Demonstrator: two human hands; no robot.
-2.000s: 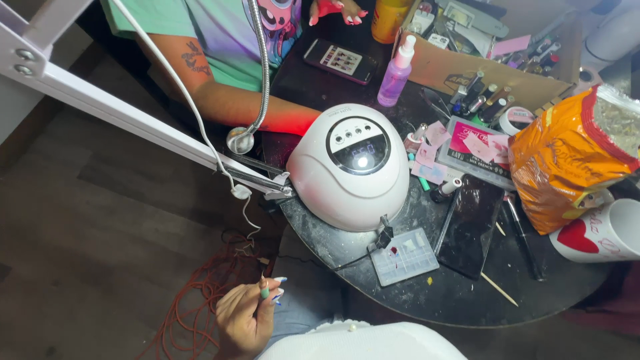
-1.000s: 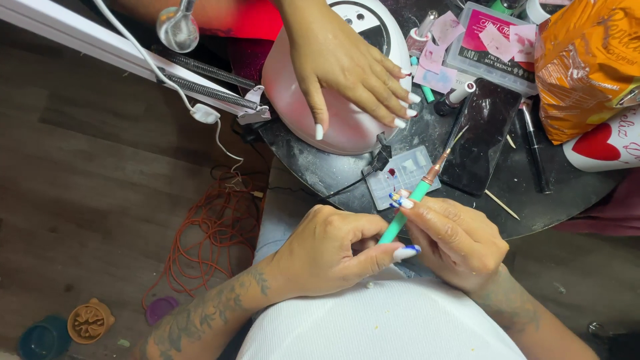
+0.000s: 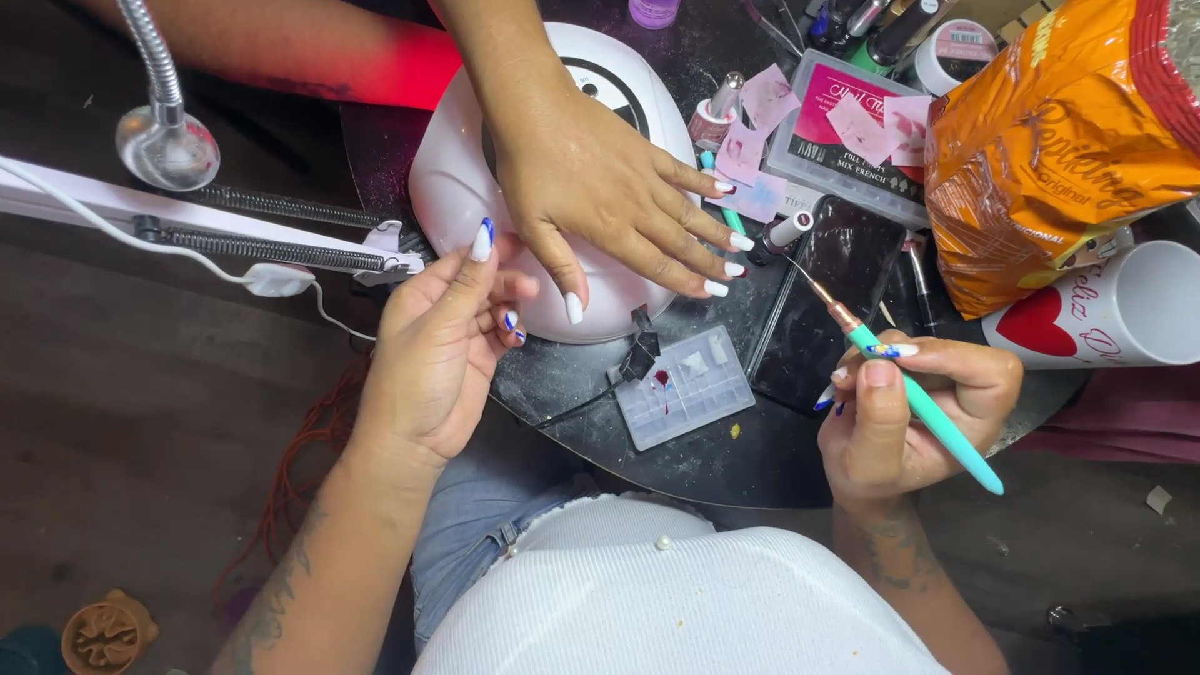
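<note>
A fine liner nail brush (image 3: pixel 923 408) with a turquoise handle is held in my right hand (image 3: pixel 900 417), its thin tip pointing up and left beside a small nail polish bottle (image 3: pixel 786 231). My left hand (image 3: pixel 436 337) is raised with fingers partly curled, nothing seen between them, just left of the white nail lamp (image 3: pixel 553 323). Another person's hand (image 3: pixel 600 178) spreads palm down over the lamp, most nails white and dark red showing at a few tips. That person's other arm (image 3: pixel 375 66) reaches to the lamp in red light.
A compartment box (image 3: pixel 717 412), a black phone-like slab (image 3: pixel 825 309), a nail tip case (image 3: pixel 848 141), an orange snack bag (image 3: pixel 1041 159) and a white cup (image 3: pixel 1125 309) lie on the round black table (image 3: pixel 647 473). A lamp arm (image 3: pixel 291 225) crosses at left; an orange cord (image 3: pixel 309 450) lies below.
My hands, together on the brush a second ago, are now apart: the left has let go and moved up to the lamp, the right keeps the brush. The other person's hand stays over the lamp.
</note>
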